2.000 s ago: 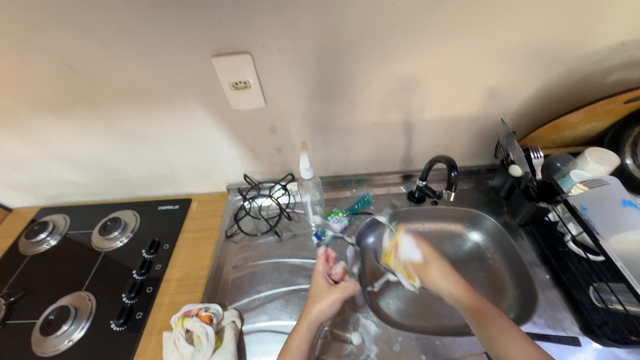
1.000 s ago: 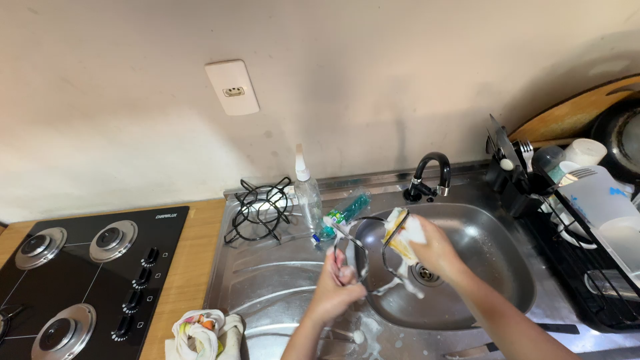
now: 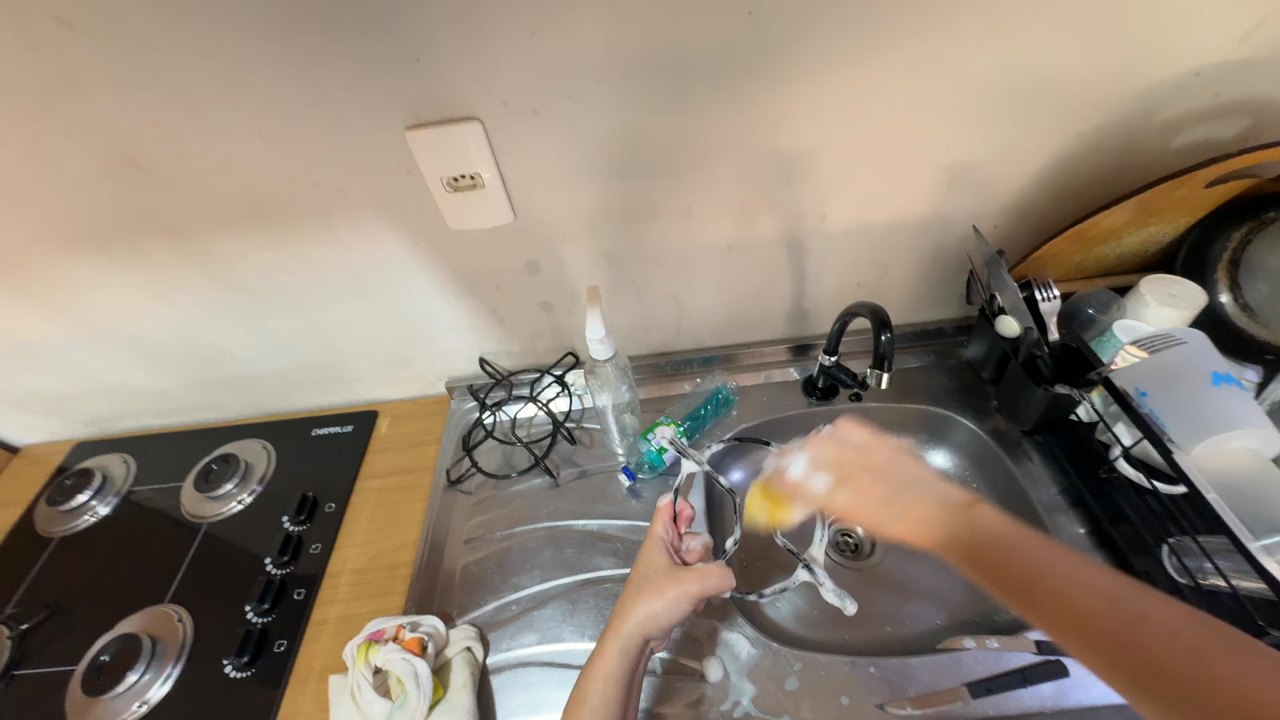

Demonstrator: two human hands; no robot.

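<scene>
A soapy black wire stove grate (image 3: 738, 500) is held over the left edge of the steel sink basin (image 3: 960, 590), with my left hand (image 3: 680, 570) closed around its left side. Blurred by motion, my right hand (image 3: 860, 480) holds a foamy yellow sponge (image 3: 775, 503) against or just above the grate. Foam coats the grate's lower prongs. Beyond my left hand, a bottle of green liquid (image 3: 680, 430) lies on its side, and a clear spray bottle (image 3: 612, 390) stands behind it.
Other grates (image 3: 515, 425) rest on the drainboard. A black faucet (image 3: 850, 350) rises behind the basin. Knives (image 3: 985, 690) lie at the front edge. A loaded dish rack (image 3: 1160, 500) stands right; a cloth (image 3: 395, 665) and a gas cooktop (image 3: 180, 560) are left.
Between the earlier frames and now, the sponge hand has shifted about over the grate, while my left hand has kept its hold on it. More of the grate's lower prongs shows now.
</scene>
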